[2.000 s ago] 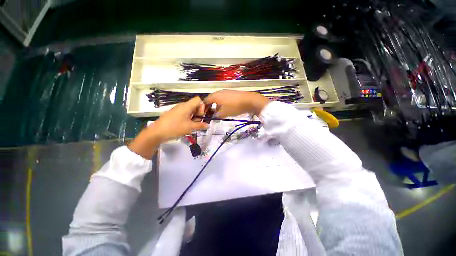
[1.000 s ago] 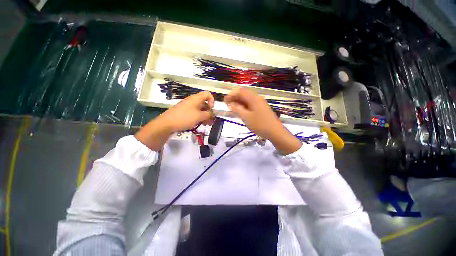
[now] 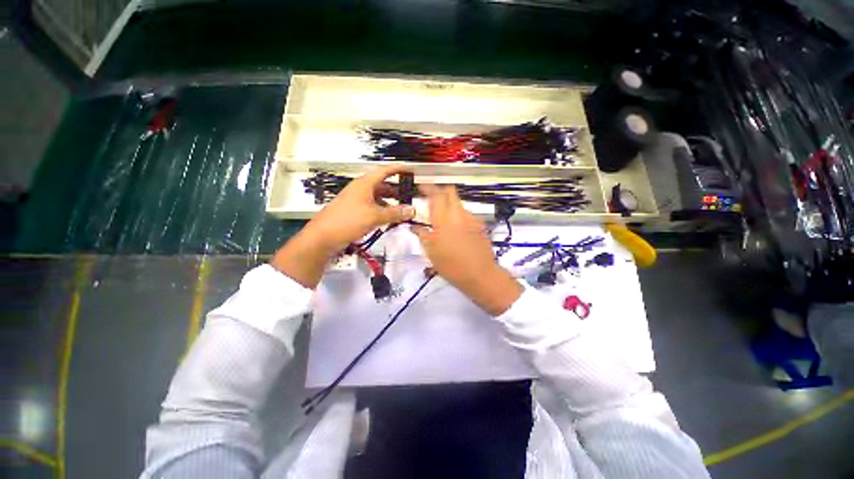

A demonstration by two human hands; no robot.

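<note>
My left hand (image 3: 360,214) is at the left part of the white board (image 3: 421,351), its fingers around a black tape roll (image 3: 406,188) seen nearly edge-on. My right hand (image 3: 456,236) is just right of it, slightly blurred, over the wire harness (image 3: 554,251); whether it grips anything cannot be told. A long dark branch wire (image 3: 370,344) runs from under my right hand down past the board's lower left edge. Red lead wires with a black connector (image 3: 381,285) lie below my left hand. The harness's right part lies along the upper board.
A cream parts tray (image 3: 435,93) stands behind the board, with a red and black wire bundle (image 3: 459,145) and a black wire bundle (image 3: 524,195). Spare tape rolls (image 3: 625,128) and a grey machine (image 3: 688,178) stand right. A red ring (image 3: 577,306) and yellow object (image 3: 632,245) are at right.
The tape roll, below the hands a second ago, is now higher, at my left fingers. My right hand has moved slightly down and left. The red ring has come into view.
</note>
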